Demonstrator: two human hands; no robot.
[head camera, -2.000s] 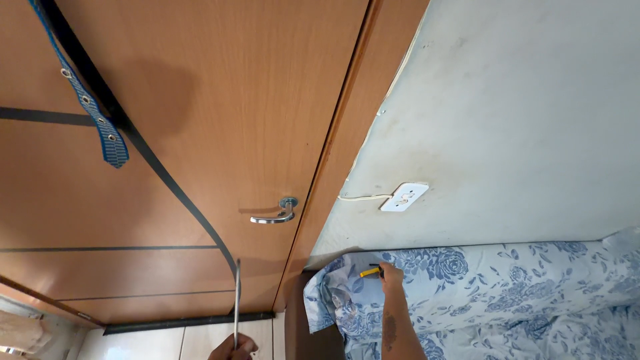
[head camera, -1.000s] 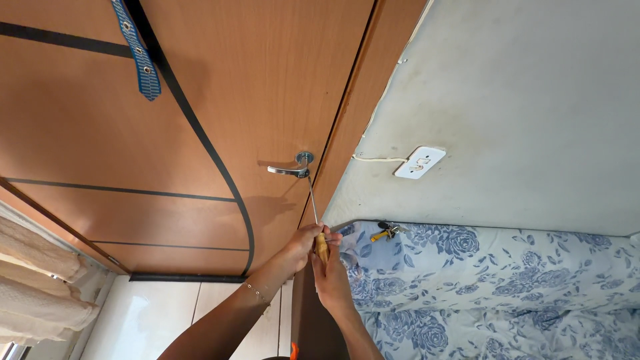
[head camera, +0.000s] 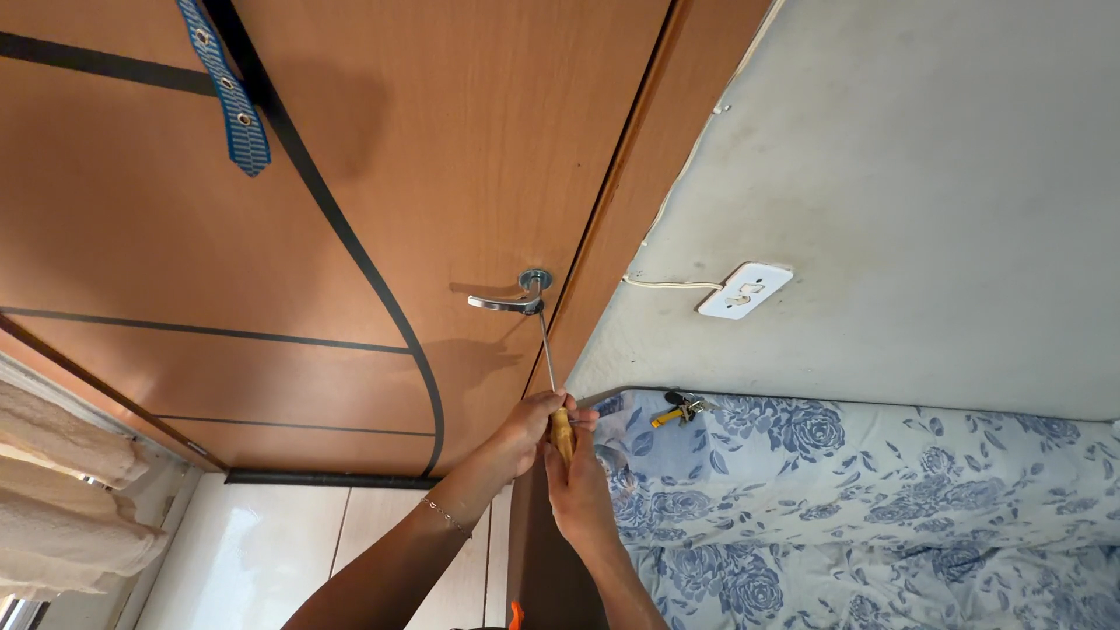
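A long screwdriver (head camera: 562, 429) with a yellowish handle is gripped by both of my hands below the metal door handle (head camera: 507, 304). Its thin shaft runs up so that the tip meets the underside of the lever near the round rose. My left hand (head camera: 525, 426) closes around the top of the screwdriver handle. From below and to the right, my right hand (head camera: 579, 490) holds the same handle. The lever is mounted on a brown wooden door (head camera: 472, 157) with dark stripes. Whether the tip sits in a screw cannot be told.
A bunch of keys (head camera: 691, 409) with a yellow item lies on the blue floral cover (head camera: 787, 472) at right. A white socket plate (head camera: 745, 290) with a cable is on the grey wall. A blue strap with eyelets (head camera: 229, 87) hangs before the door; a curtain (head camera: 70, 490) is at left.
My right hand has left the yellow item on the floral cover and now grips the screwdriver too. The screwdriver, earlier in my left hand at the bottom, has moved up to the door handle.
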